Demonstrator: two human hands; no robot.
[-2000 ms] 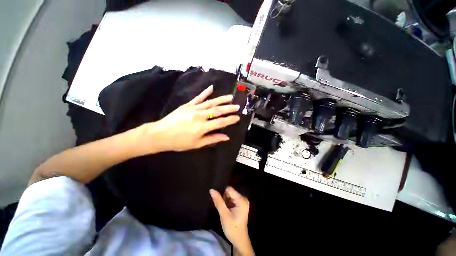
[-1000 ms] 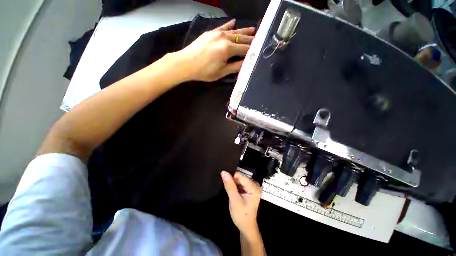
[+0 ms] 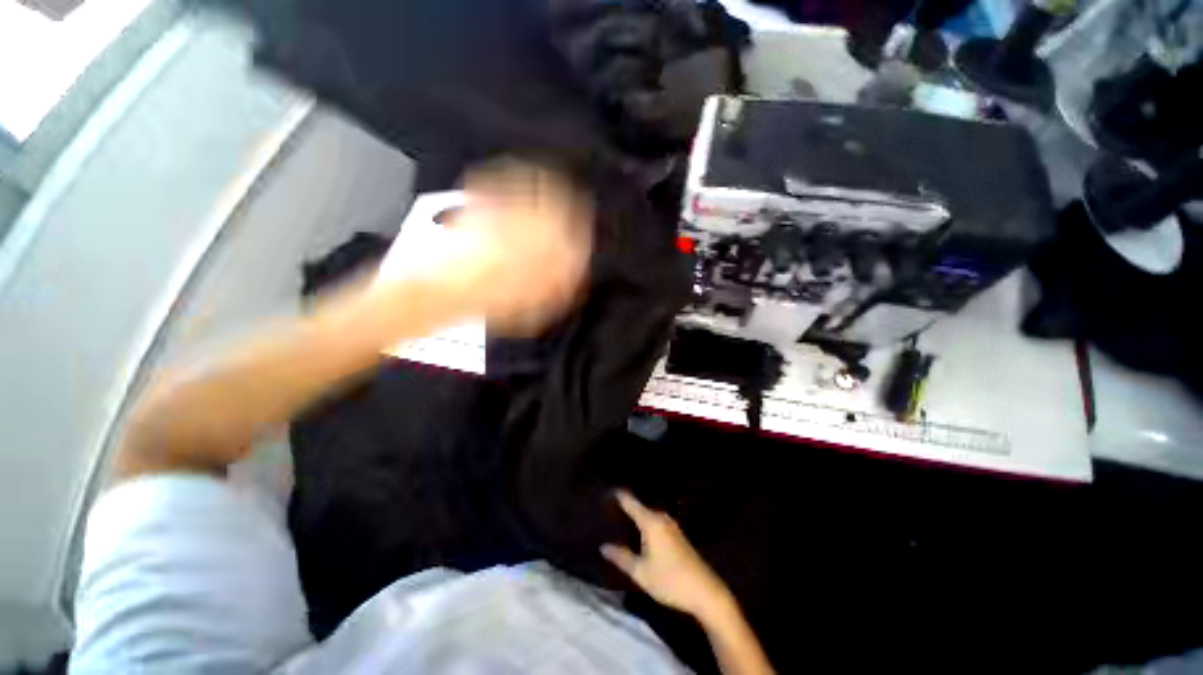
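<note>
The black garment piece (image 3: 528, 448) hangs from the table over my lap, folded and limp, left of the overlock machine (image 3: 844, 158). My left hand (image 3: 521, 251) is motion-blurred over the cloth, left of the machine; its fingers and any grip cannot be made out. A large blurred dark cloth (image 3: 409, 66) spreads beyond it at the upper left. My right hand (image 3: 660, 554) is low at the front, thumb and forefinger apart, by the cloth's right side. Cloth partly hides the needle area beside the red spot (image 3: 685, 245).
A black and yellow tool (image 3: 908, 382) lies on the white table (image 3: 1042, 396) in front of the machine, near the printed ruler marks. Crumpled black cloth (image 3: 660, 66) lies behind the machine's left end. A pale partition (image 3: 198, 251) stands at the left.
The view has shifted, showing the machine smaller. My left hand has left its flat rest on the cloth and is moving fast. The cloth is bunched, and my right hand's thumb and forefinger have spread.
</note>
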